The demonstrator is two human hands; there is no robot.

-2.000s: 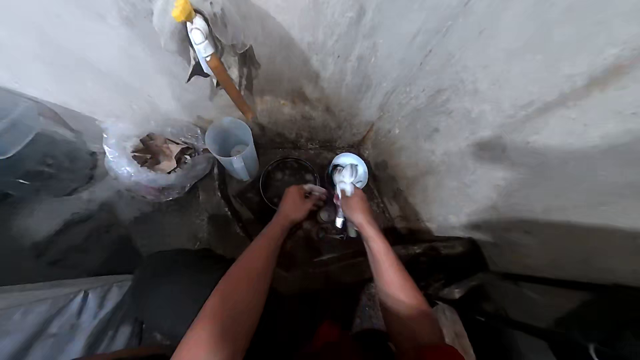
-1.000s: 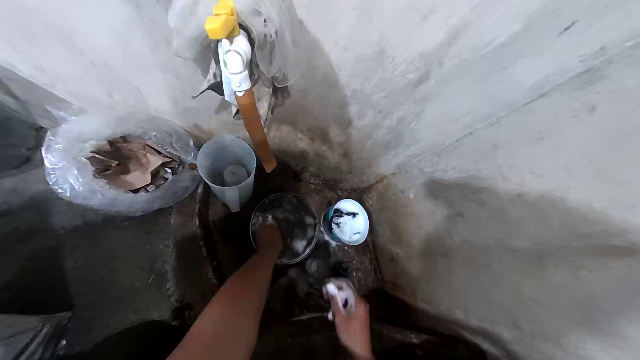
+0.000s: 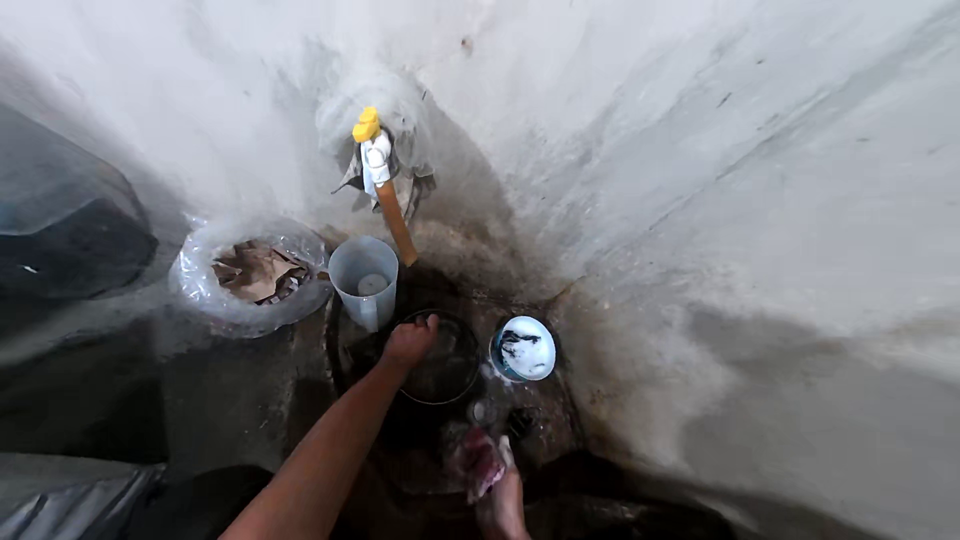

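My left hand (image 3: 411,341) is over the upper left rim of a round, dark-looking basin (image 3: 444,367), its fingers curled; whether it holds anything cannot be told. Low in the view, my right hand (image 3: 504,491) holds a blurred reddish, sudsy thing (image 3: 478,461), perhaps a cloth or sponge. To the right of the basin stands a blue tub (image 3: 529,349) with white foam and a dark thing in it. A small round, pale item (image 3: 478,410) lies between the basin and my right hand.
A translucent plastic jug (image 3: 363,281) stands left of the basin, below a tap with a yellow handle (image 3: 367,126) and a brown hose (image 3: 396,225). Further left is a clear plastic bag (image 3: 195,277) holding crumpled brown paper. A stained wall (image 3: 675,225) rises behind and to the right.
My right hand was at the blue tub two seconds ago and is now lower, away from it. My left hand has moved from inside the basin to its upper left rim. The view has shifted.
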